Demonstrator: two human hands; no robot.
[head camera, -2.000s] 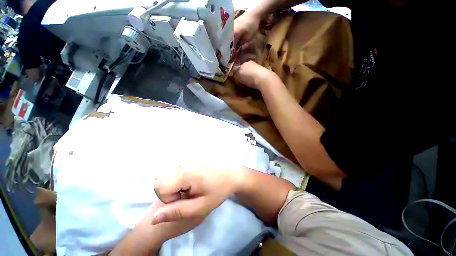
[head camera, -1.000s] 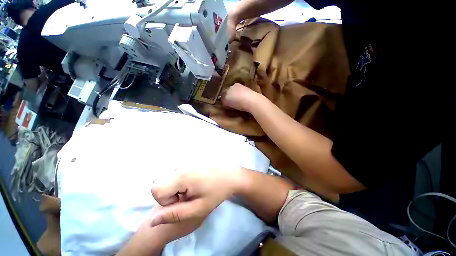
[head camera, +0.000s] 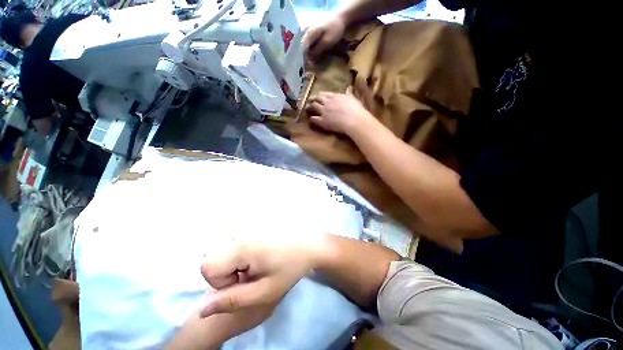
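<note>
My right hand (head camera: 263, 273) rests over my left wrist, above a broad white cloth stack (head camera: 157, 232); its fingers are curled and I see nothing in them. Of my left arm, the wrist (head camera: 222, 321) shows at the bottom; the left hand is covered or lost in glare, so its fingers cannot be told. Beyond the stack, another person's hands (head camera: 335, 113) lie on a brown garment panel (head camera: 417, 68) beside the head of a white sewing machine (head camera: 273, 48). A narrow yellowish clamp frame (head camera: 305, 96) shows below the head.
The person in a black T-shirt (head camera: 546, 123) fills the right side. A second person in black (head camera: 51, 61) is at the far left. Bundled pale strips (head camera: 48, 229) hang left of the stack, with brown cloth (head camera: 65, 314) below. A pale cable (head camera: 560, 287) loops at the lower right.
The other person's nearer hand has opened out and lies flatter on the brown cloth. The clamp frame shows narrower than one second ago. My hands have hardly moved.
</note>
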